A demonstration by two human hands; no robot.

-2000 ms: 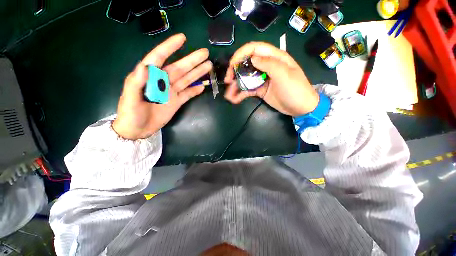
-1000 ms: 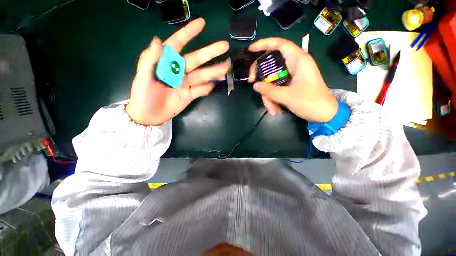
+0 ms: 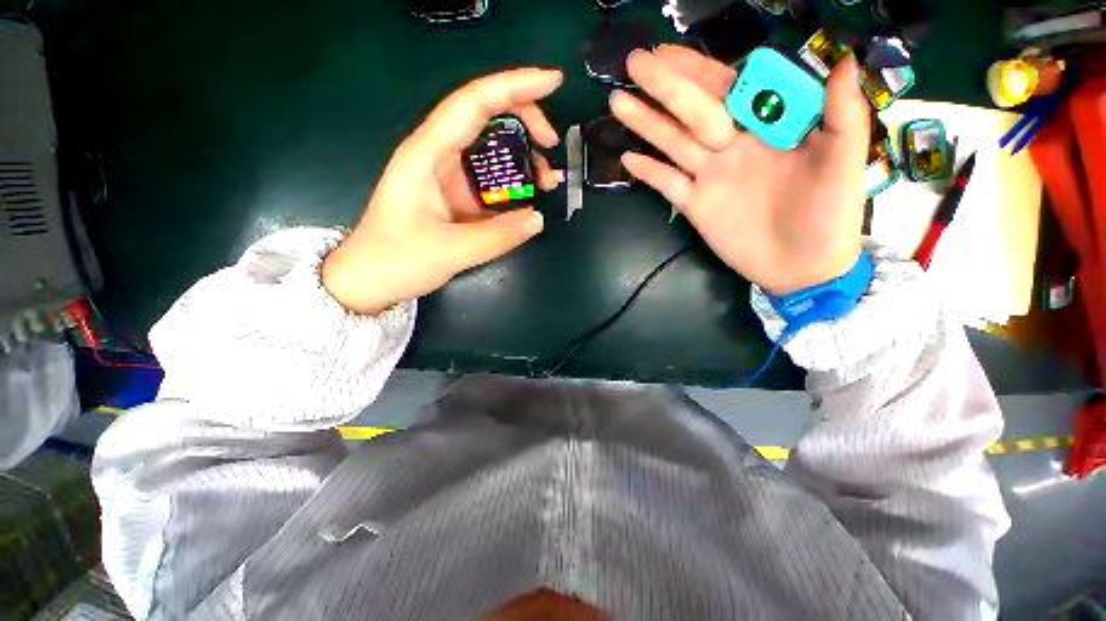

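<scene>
My left hand (image 3: pixel 418 200) holds a small square smartwatch (image 3: pixel 500 164) with its lit screen up, black with text lines and an orange and a green block at the bottom. My right hand (image 3: pixel 758 200) is turned palm up with fingers spread. A second smartwatch (image 3: pixel 776 100) rests against it by the thumb, teal back cover up with a round dark sensor window. Between the hands, a dark square unit (image 3: pixel 609 154) lies on the mat beside a pale tape strip (image 3: pixel 575 172).
Opened teal watch housings (image 3: pixel 925 149) and dark squares lie at the far side and right. A red and black marker (image 3: pixel 948 218) lies on cream paper (image 3: pixel 995 255). A red tray (image 3: pixel 1073 170) is far right, a grey vented box (image 3: pixel 36 182) left. A black cable (image 3: pixel 625 303) crosses the mat.
My left hand has turned its watch from teal back to lit test screen. My right hand has opened palm up, its watch now showing the teal back instead of the screen.
</scene>
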